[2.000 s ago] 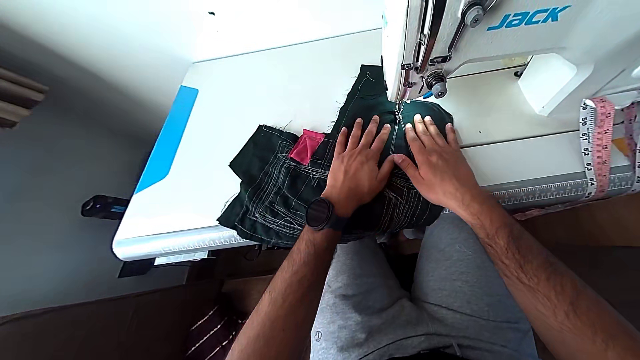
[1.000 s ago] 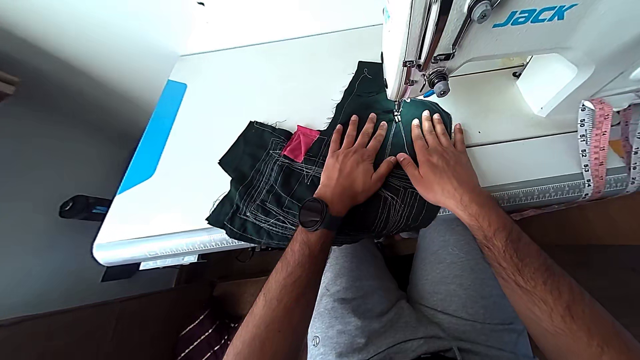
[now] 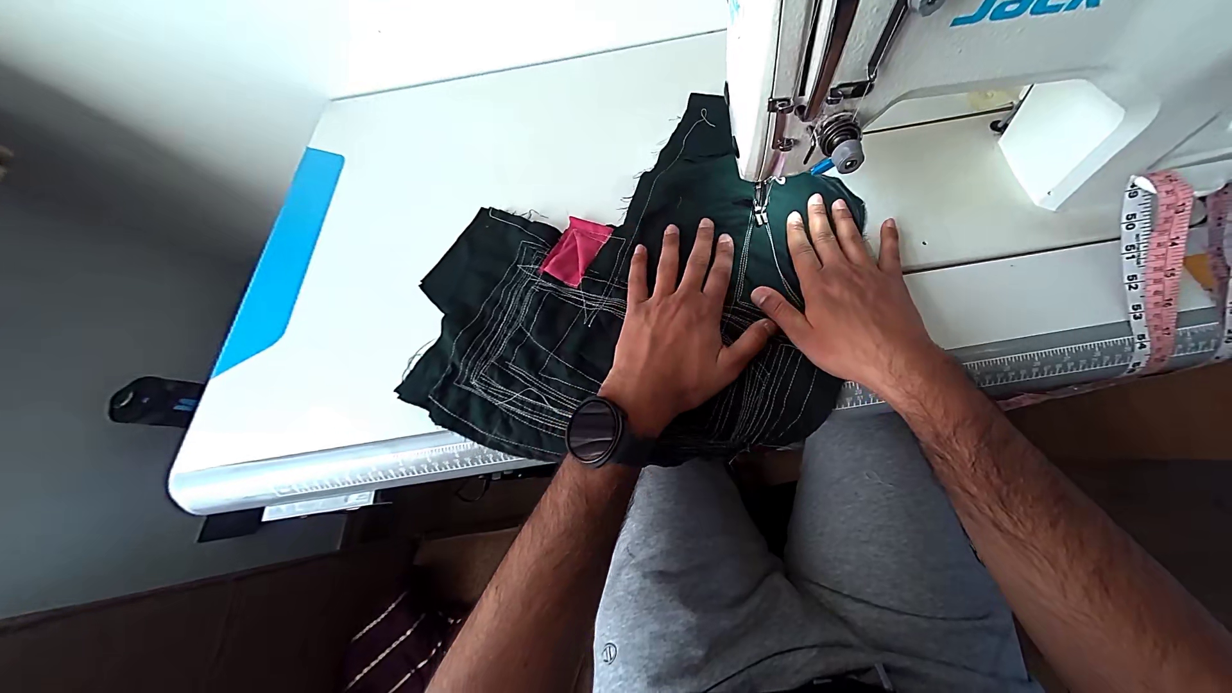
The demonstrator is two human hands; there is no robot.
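A dark green cloth [image 3: 500, 346] with many rows of white stitching lies on the sewing table, and a small pink fabric piece [image 3: 577, 251] rests at its upper edge. My left hand [image 3: 679, 332] is flat on the cloth, fingers spread, a black watch on the wrist. To its right my right hand [image 3: 852, 298] presses flat on the same cloth, its thumb near my left thumb. Just beyond my fingers, the presser foot [image 3: 760, 207] of the Jack sewing machine [image 3: 962, 58] sits on the cloth. Whether the needle is in the fabric cannot be told.
A pink and white measuring tape [image 3: 1160, 269] hangs over the table's front edge at the right. A ruler strip [image 3: 385, 467] runs along that edge. The machine's arm and head stand over the right part of the table. A black object [image 3: 154, 401] juts out beyond the left edge.
The view has shifted somewhat. Both hands stay flat on the cloth near the presser foot, with no plain change in their hold.
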